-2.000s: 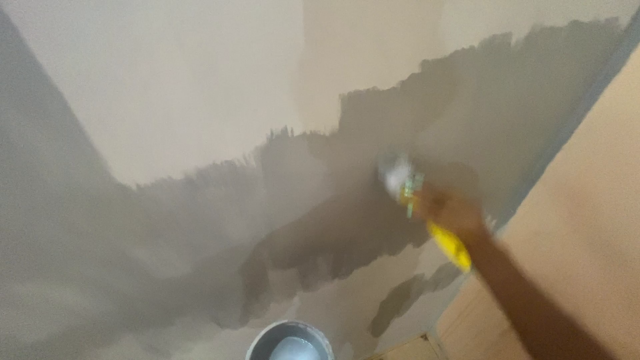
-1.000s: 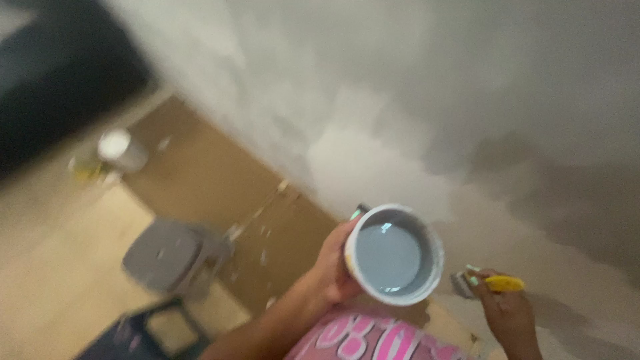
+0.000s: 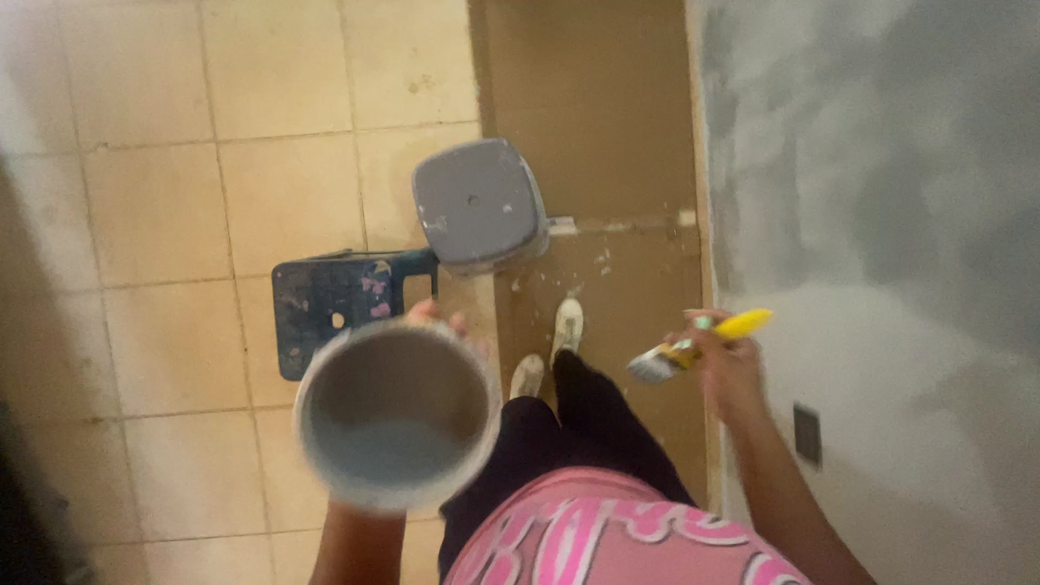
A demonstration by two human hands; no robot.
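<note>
My left hand (image 3: 443, 317) grips a round white tub (image 3: 307, 455) from its far side; only some fingertips show past the rim. Grey-blue liquid paint (image 3: 390, 447) lies in the tub. At the right, my right hand (image 3: 723, 353) holds a paintbrush by its yellow handle (image 3: 746, 323). The brush's bristles (image 3: 650, 367), coated whitish grey, point left, away from the wall. Beside that hand runs the wall (image 3: 894, 325), with darker grey patches on a paler surface.
A grey plastic stool (image 3: 479, 203) with paint spots stands beyond the tub, against a dark blue step stool (image 3: 325, 301). Brown cardboard sheeting (image 3: 593, 97) covers the floor along the wall, under my shoes. Pale tiles (image 3: 284, 73) lie to the left. A dark outlet plate (image 3: 807, 435) is on the wall.
The view has swung from the wall down to the floor. Two seconds ago the brush was at the wall; now it is held off it. The tub is now held further left of the brush.
</note>
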